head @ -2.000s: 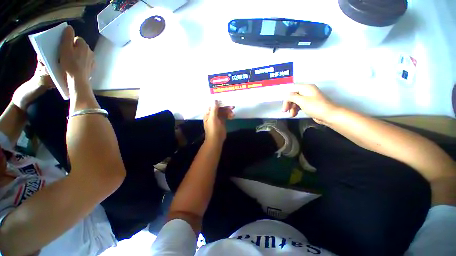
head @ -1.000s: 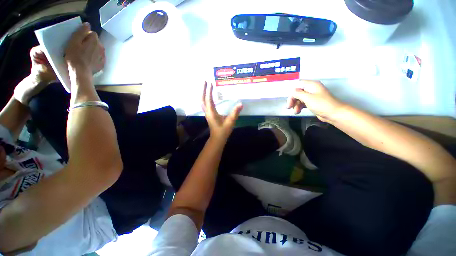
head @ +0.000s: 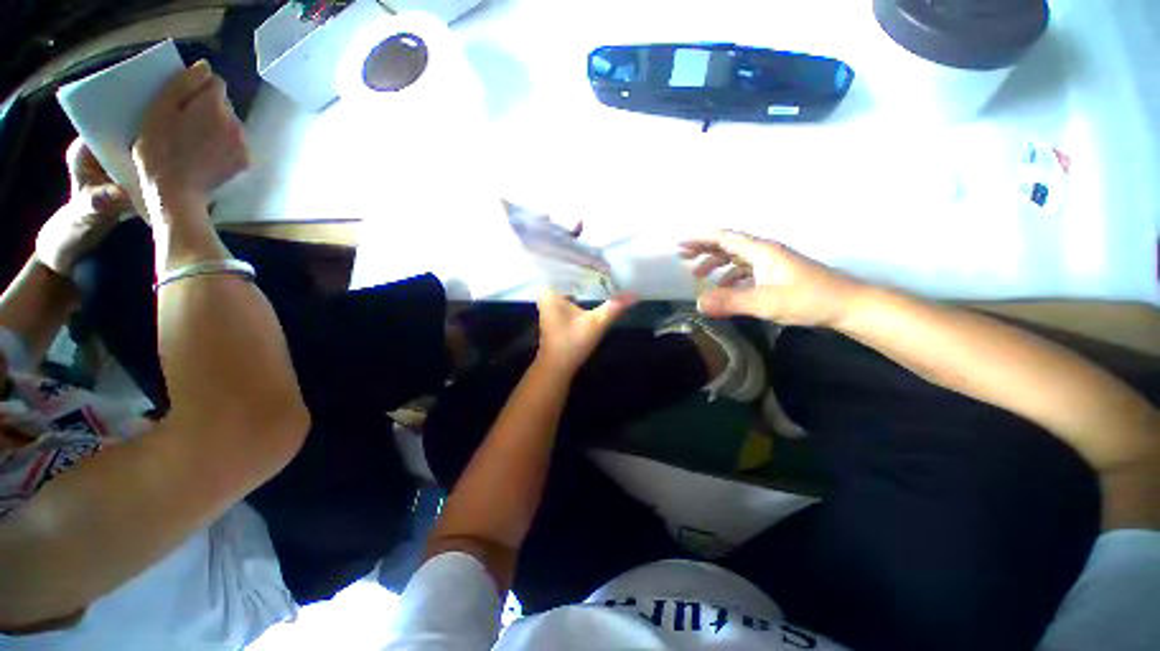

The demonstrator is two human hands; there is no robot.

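The parking card (head: 560, 247) is tilted and partly blurred above the table's front edge, its printed side turned away from clear view. My left hand (head: 576, 324) is shut on its lower end. My right hand (head: 763, 280) is open to the right of the card, fingers apart and pointing left, over the white paper. The mirror dash cam (head: 720, 83), a long glossy black bar, lies beyond the card.
A dark-lidded round container (head: 963, 28) stands at the back right, a small printed label (head: 1044, 176) below it. A white roll (head: 394, 62) and open carton (head: 295, 48) are back left. A neighbour's hands hold a white pad (head: 121, 102) at left.
The card, flat on the table before, is now lifted, turned and tilted in my left hand. My right hand has moved left and its fingers have spread.
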